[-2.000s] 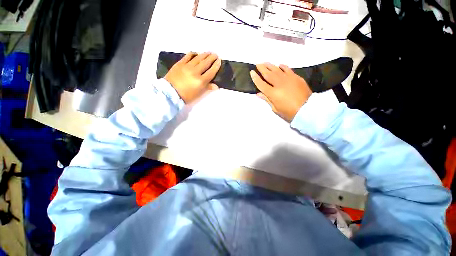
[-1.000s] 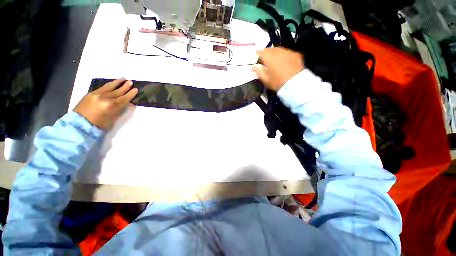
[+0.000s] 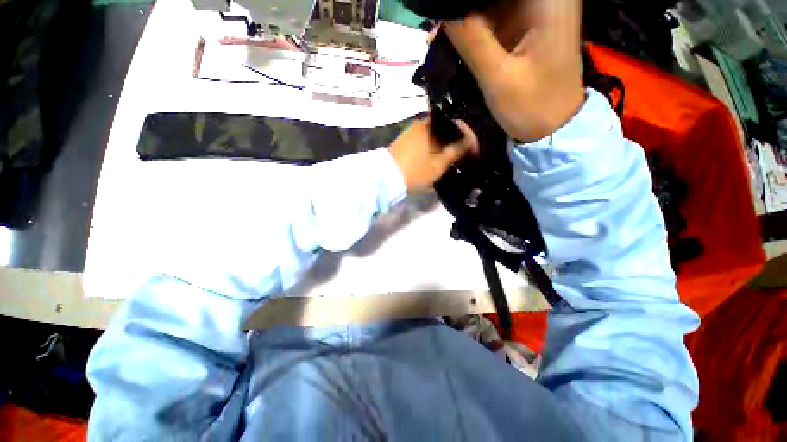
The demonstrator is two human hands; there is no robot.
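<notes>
A camouflage strap panel (image 3: 250,136) lies flat on the white sheet, its right end hidden behind my left hand. My left hand (image 3: 429,154) is at the edge of the black webbing heap (image 3: 496,194), its fingers around a black piece of webbing. My right hand (image 3: 526,69) is raised over the heap near the top of the picture, with black material at its fingers. The fingers are partly hidden and blurred, so its hold cannot be made out.
The sewing machine clamp (image 3: 341,78) stands at the far side of the white-covered table (image 3: 198,216). A grey metal surface (image 3: 82,147) with dark strips is at left. An orange-red bag (image 3: 690,147) is at right, beyond the heap.
My left hand has left the panel's left end and moved right to the black heap. My right hand has moved from the panel's right end up and right over the heap.
</notes>
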